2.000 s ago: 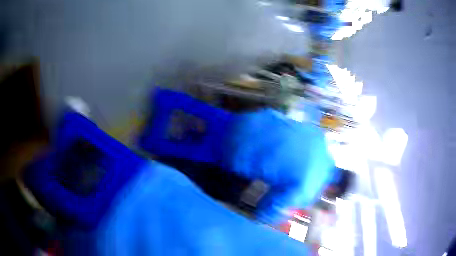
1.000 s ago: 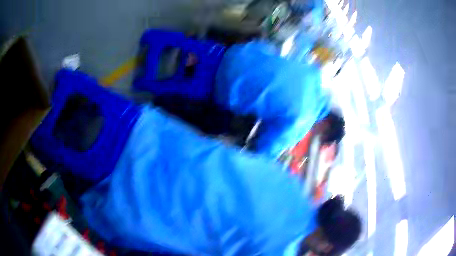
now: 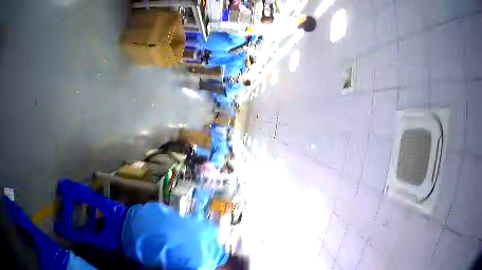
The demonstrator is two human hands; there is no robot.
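Observation:
Neither of my hands is in the picture. The view is turned sideways. Nearest in front, at the lower left, a person in a bright blue smock (image 3: 164, 234) sits on a blue plastic stool (image 3: 66, 213) with a hole in it. Part of another blue stool (image 3: 31, 232) and a bit of light blue cloth show at the bottom left corner. No thing is seen held or worked on by me.
An open brown carton (image 3: 150, 39) stands on the grey floor (image 3: 79, 95) at the upper left. A bench with a pale frame (image 3: 105, 182) holds mixed items. More people in blue smocks (image 3: 224, 41) line the benches. A white ceiling unit (image 3: 417, 158) shows at the right.
The view has swung towards the ceiling and along the hall. The nearer seated people and stools have shifted down and left. The carton, ceiling unit and far row of people have come into view.

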